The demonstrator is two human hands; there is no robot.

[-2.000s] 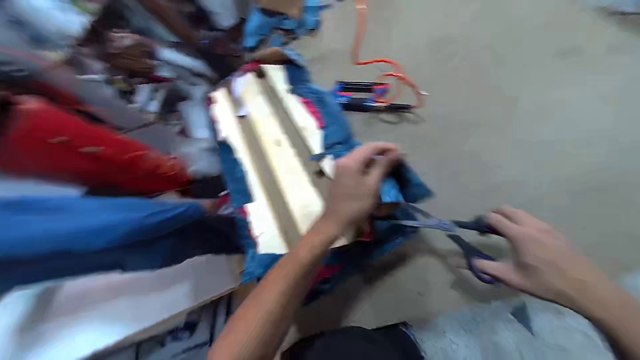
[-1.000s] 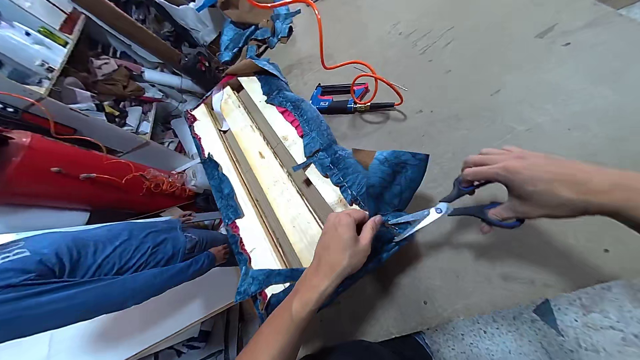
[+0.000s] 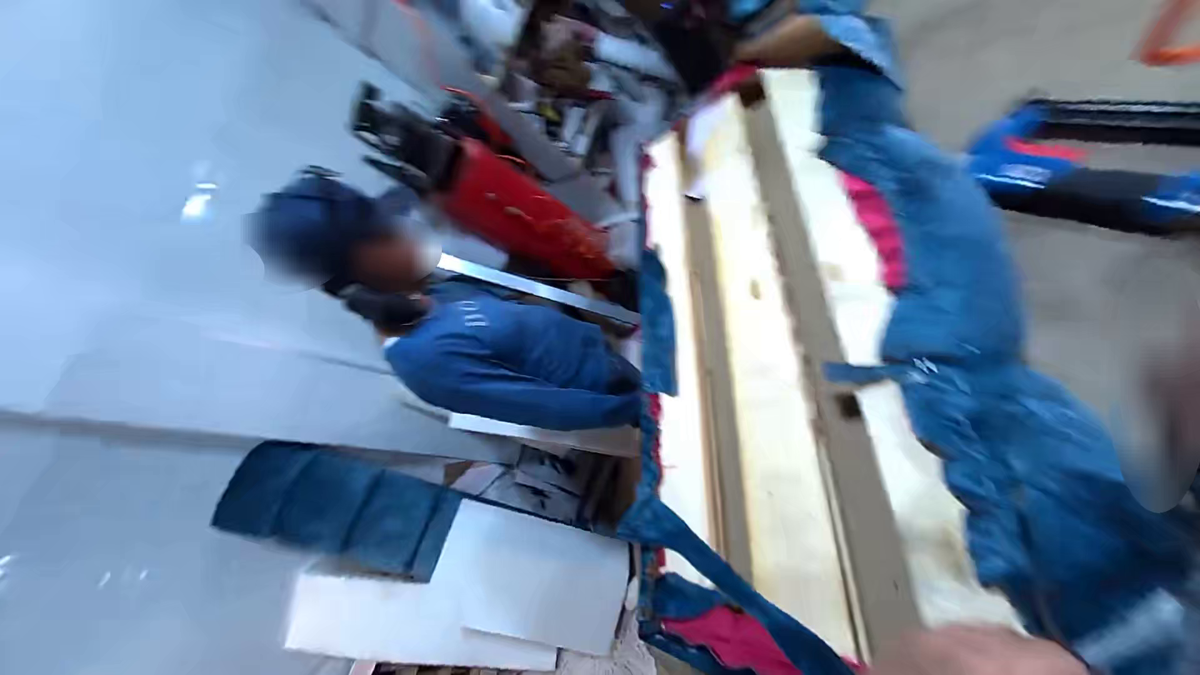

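Note:
A wooden frame with light boards and brown strips lies edged with blue fabric; pink material shows beneath its edges. A loose strip of the fabric crosses the frame's lower end. At the bottom right, my left hand is cut off by the view's edge, over the frame's lower end beside the fabric; its fingers are hidden. My right hand is a blur at the right edge, by the outer side of the fabric, and what it holds cannot be made out. A pale blurred shape lies on the fabric at the lower right.
Left of the frame is another person in blue clothing and a dark cap. A red cylindrical object lies beyond. White panels and a blue padded piece are lower left. On the floor at right is a blue and black tool.
The view has swung left and tilted, bringing the other person's head and the white panels into sight. Scissors, seen earlier in my right hand, cannot be clearly made out now.

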